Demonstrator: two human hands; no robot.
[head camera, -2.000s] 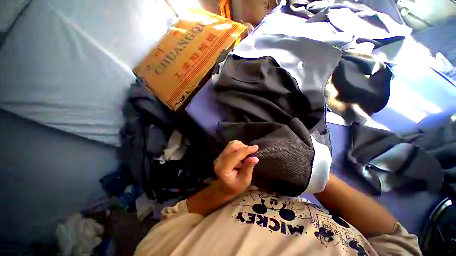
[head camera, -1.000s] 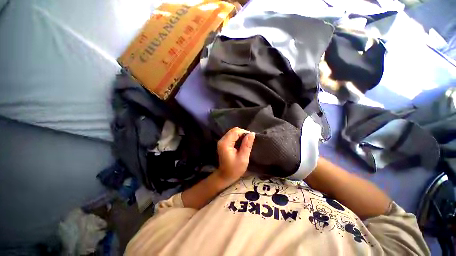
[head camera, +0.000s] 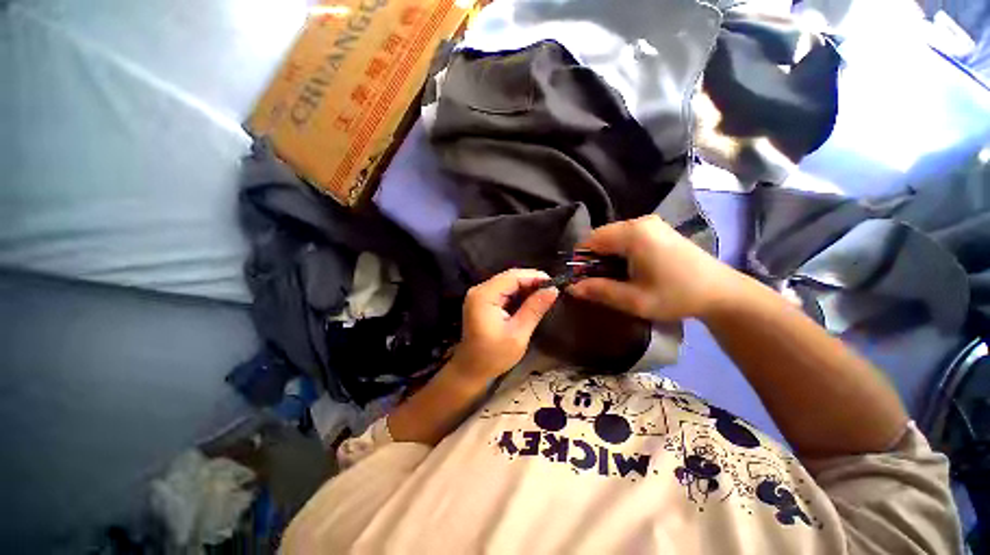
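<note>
A dark grey garment (head camera: 543, 141) with a pale inner layer lies on the blue-violet table cover and reaches to my lap. My left hand (head camera: 505, 325) pinches a narrow dark edge of the cloth between thumb and finger. My right hand (head camera: 651, 271) is just right of it, bare, with its fingers closed on the gathered dark cloth. A small bright glint shows between the right fingers; I cannot tell whether it is a needle. No thread can be made out. The pale band at the right edge of the worked part is mostly behind my right forearm.
A cardboard box (head camera: 353, 98) with printed lettering stands at the upper left, with a dark cloth heap (head camera: 299, 266) below it. More grey cloth pieces (head camera: 885, 282) lie at the right. A dark object, partly cut off, is at the right rim. Pale sheeting (head camera: 119, 141) covers the left.
My right hand has come out from under the dark cloth and now grips it from above beside my left hand. The white band is now less visible. The view has shifted slightly.
</note>
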